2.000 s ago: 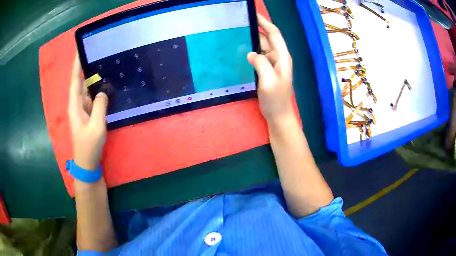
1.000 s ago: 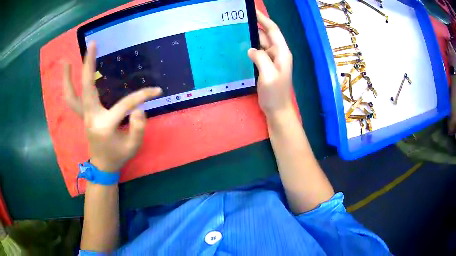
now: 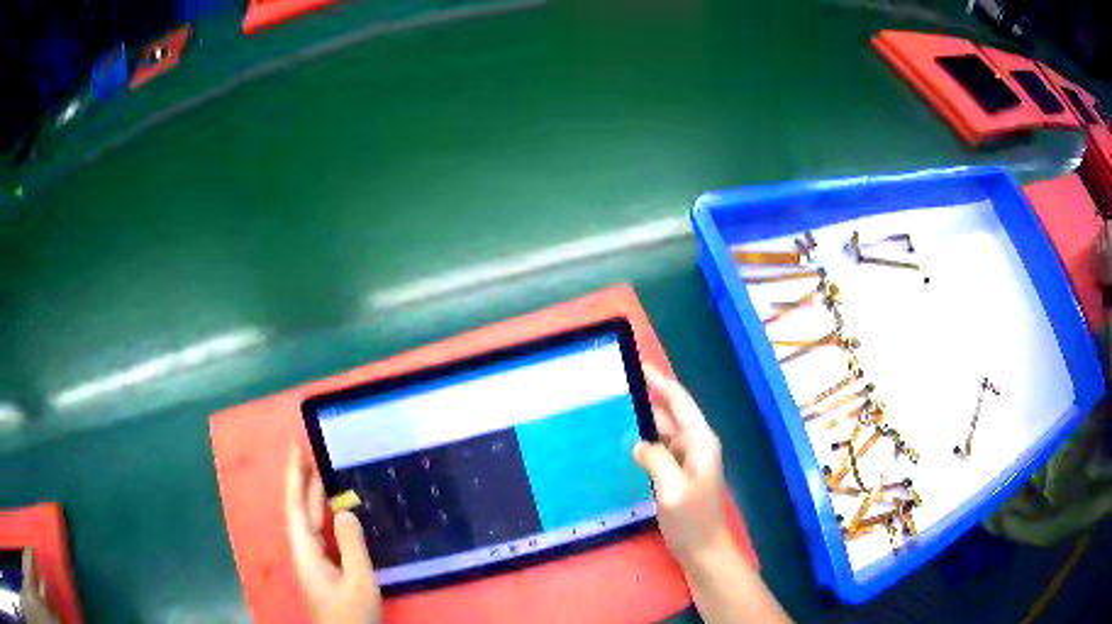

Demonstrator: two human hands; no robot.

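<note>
A black-bordered tablet computer (image 3: 482, 457) lies slightly tilted over a red-orange foam pad (image 3: 262, 445). Its lit screen shows a dark keypad panel, a cyan panel and a pale strip on top with no digits readable. A small yellow marker tab (image 3: 346, 501) is at its left edge. My left hand (image 3: 332, 555) holds the tablet's lower left edge, thumb on the front. My right hand (image 3: 685, 475) holds its right edge, thumb at the border. Both wrists are at or beyond the lower picture edge.
A blue parts tray (image 3: 762, 402) stands right of the pad, with orange-brown flex cables (image 3: 841, 390) on a white liner (image 3: 951, 317). Several foam pads with dark tablets (image 3: 982, 83) are at the far right. Another person's hand (image 3: 37, 597) touches a device at lower left. The green work surface (image 3: 488, 159) stretches behind.
The view has tilted up, so tablet and tray sit lower in the picture. My left hand, spread over the screen a second ago, is back on the left edge. The digits are gone.
</note>
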